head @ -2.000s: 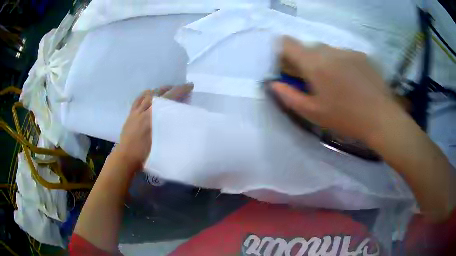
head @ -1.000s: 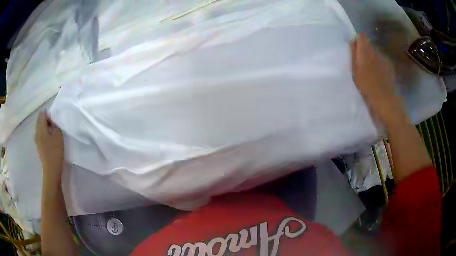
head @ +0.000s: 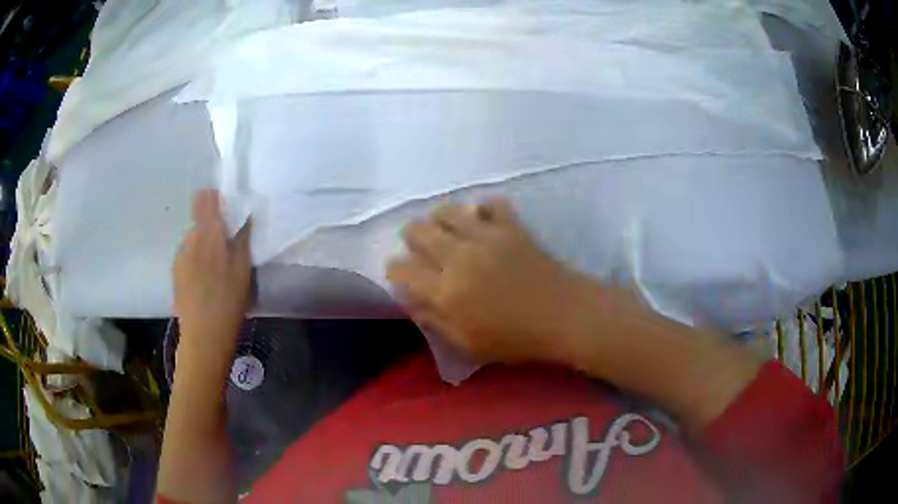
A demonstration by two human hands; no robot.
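A wide white garment panel (head: 551, 128) lies spread on the pale grey pressing board (head: 118, 217), with a raised seam line curving across it. My left hand (head: 212, 261) is at the panel's left edge, its fingers on a narrow folded strip of the cloth. My right hand (head: 482, 281) is at the near edge, in the middle, with curled fingers gripping the cloth; a corner of cloth hangs below it. Both hands are slightly blurred. The steam iron (head: 864, 113) stands at the far right with its shiny metal part showing, touched by neither hand.
More layered white pieces (head: 443, 34) lie along the far side of the board. White cloth hangs at the left by yellow bars (head: 74, 423). A yellow wire cart (head: 866, 345) is at the lower right. A dark round fan (head: 246, 372) is below the board.
The iron was in my right hand two seconds ago and now stands at the right. My right hand has moved from the panel's right edge to its near middle; my left hand has moved rightward.
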